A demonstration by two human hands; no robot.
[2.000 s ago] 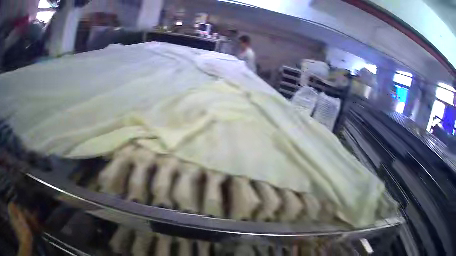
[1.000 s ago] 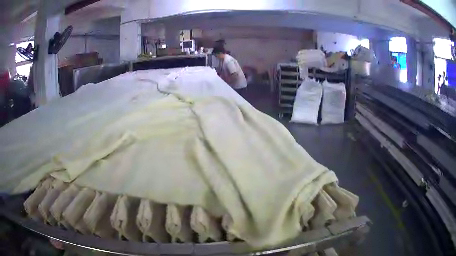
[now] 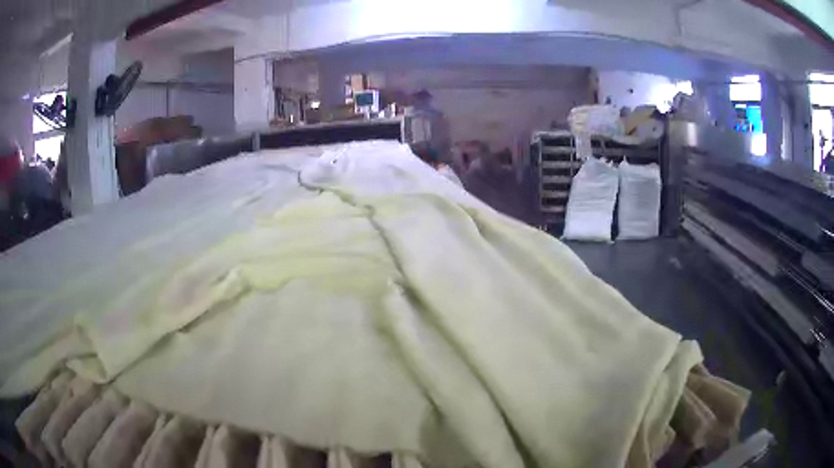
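A huge cream to pale yellow-green cover cloth (image 3: pixel 302 338) lies wrinkled over the top of a long rack and fills the lower part of the view. A row of beige folded pieces (image 3: pixel 155 434) sticks out below its near edge, with more at the near right corner (image 3: pixel 709 407). A short bit of the rack's rail (image 3: pixel 754 448) shows at the bottom right; the rest is cut off by the picture's edge. Neither of my hands is in view.
Long stacked racks (image 3: pixel 759 238) run along the right, beside grey floor (image 3: pixel 640 270). Two white sacks (image 3: pixel 592 201) stand before a shelf rack (image 3: pixel 555 174). A wall fan (image 3: pixel 119 87) hangs on a left pillar. Behind the far end, part of a person (image 3: pixel 446 172) barely shows.
The cloth and beige pieces sit lower and larger in view, and the front rail has mostly dropped out. The person at the far end, bent over before, is now almost hidden behind the cloth.
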